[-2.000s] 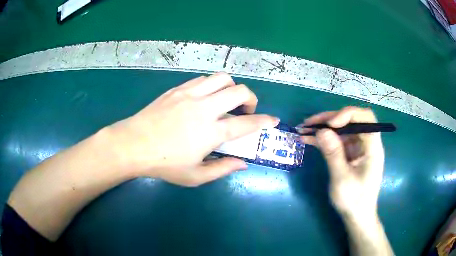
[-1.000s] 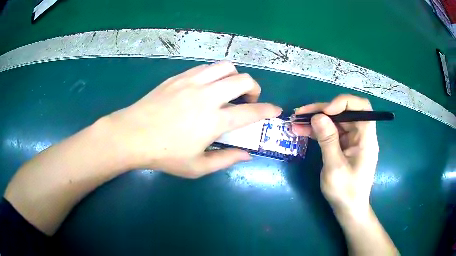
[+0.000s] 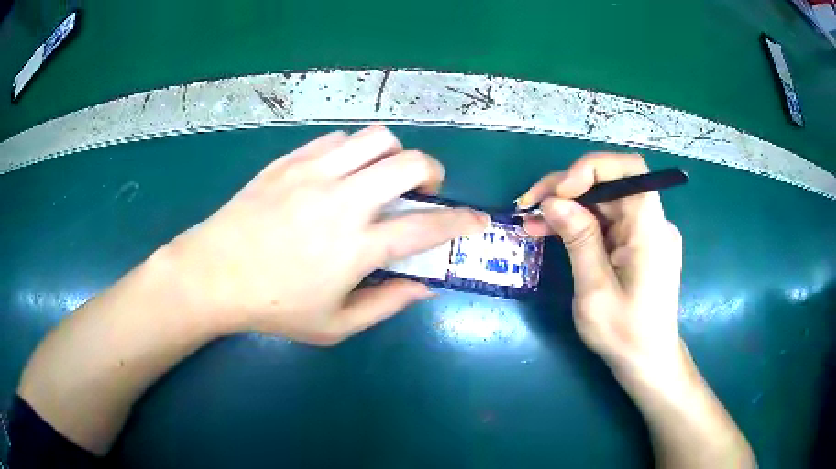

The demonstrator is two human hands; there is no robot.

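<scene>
An opened phone (image 3: 423, 261) lies on the dark green worktop, its plain white section to the left and its white and blue circuit board (image 3: 495, 255) to the right. My left hand (image 3: 321, 234) grips the phone by its long edges, thumb on the near edge and fingers over the far edge, hiding its left end. My right hand (image 3: 619, 247) holds a slim black tool (image 3: 632, 187) like a pen. The tool's tip is at the board's far edge near my left index fingertip. What the tip touches is too small to tell.
A scratched grey-white strip (image 3: 412, 96) curves across beyond my hands. On the green surface behind it lie one black-edged phone at the far left (image 3: 46, 57) and another at the far right (image 3: 782, 80). Something red and white shows at the top right corner.
The phone and both hands appear slightly further left in view. The tool is tilted more, its back end raised. The far-left phone shows more fully, and a far-right phone has come into view.
</scene>
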